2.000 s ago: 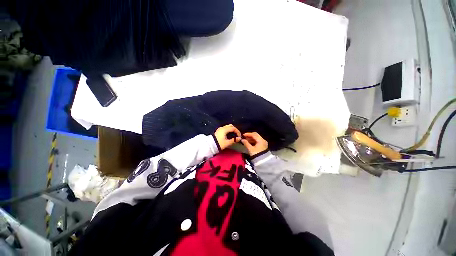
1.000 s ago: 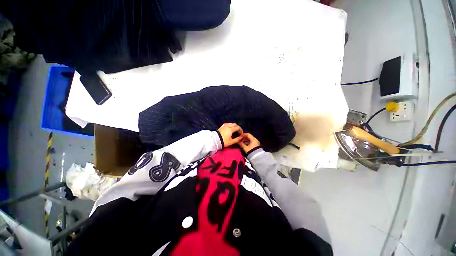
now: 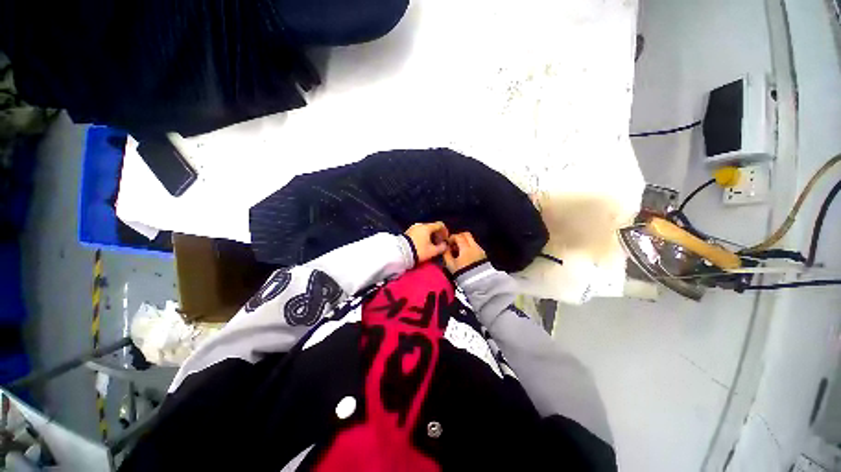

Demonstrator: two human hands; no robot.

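Observation:
The dark pinstriped shorts (image 3: 369,198) lie bunched on the white table cover (image 3: 479,92), at its near edge. My left hand (image 3: 427,242) and my right hand (image 3: 465,250) meet at the near edge of the shorts. Their fingers are bent and pinch the dark cloth there, almost touching each other. What exactly lies between the fingertips is too small to tell. A thin dark cord end (image 3: 551,259) sticks out at the right of the shorts.
The steam iron (image 3: 673,256) rests at the right table edge, with hoses running right. Dark garments (image 3: 175,64) cover a padded board at the upper left. A phone (image 3: 167,166) lies on the left corner. A blue crate (image 3: 100,198) and cardboard box (image 3: 207,277) stand below.
Both hands have stayed together at the shorts' near edge, with small finger shifts. The shorts have shifted slightly, and the cord end at the right shows more clearly.

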